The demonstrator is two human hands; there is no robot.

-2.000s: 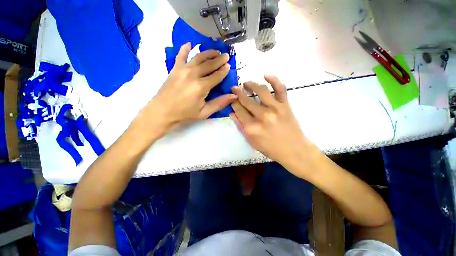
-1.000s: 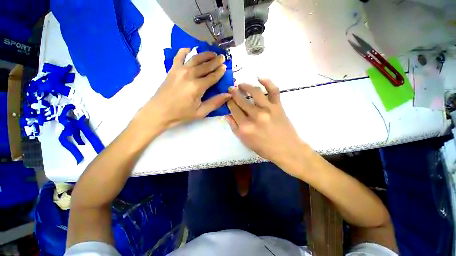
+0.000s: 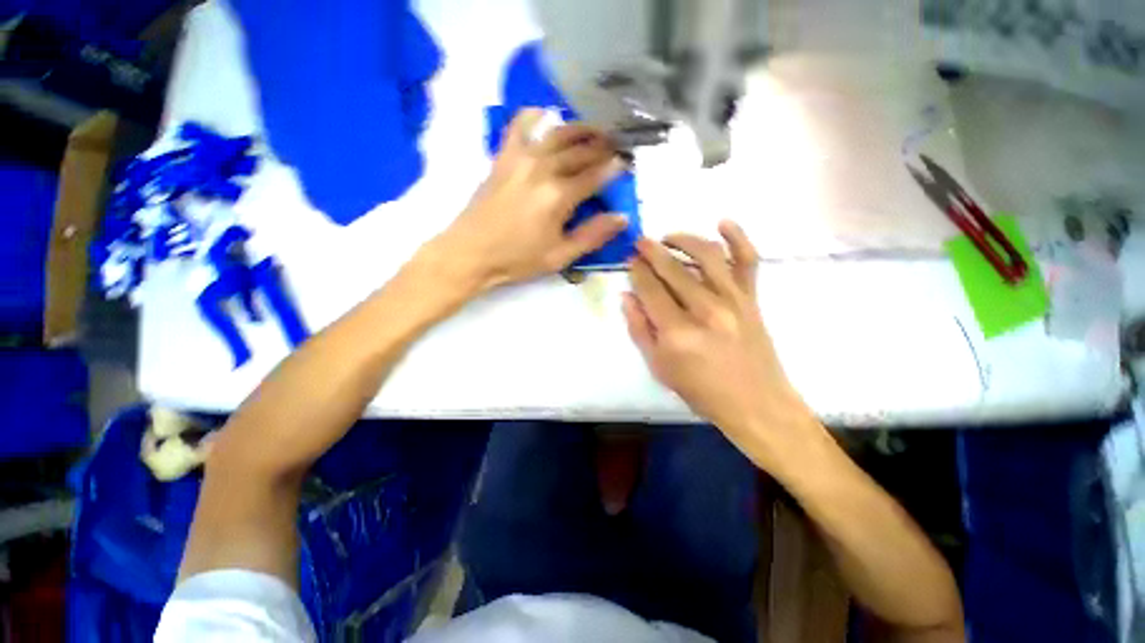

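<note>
A blue fabric piece lies on the white table under the sewing machine head. The frame is blurred. My left hand lies on the piece with its fingers spread and covers much of it, close to the presser foot area. A small white bit shows by my left index finger. My right hand is at the piece's right edge, its fingertips at the near right corner, fingers partly bent. Whether they pinch the cloth is not clear. The needle cannot be made out.
Stacked blue panels lie left of the machine. Blue and white tabs are heaped at the table's left edge. Red-handled snips lie on a green card at right. A container of blue material stands below left.
The whole view has shifted, so the table and its things sit further right. Less of the blue piece shows at its near end, which has moved away from the table's front edge. Both hands remain at it.
</note>
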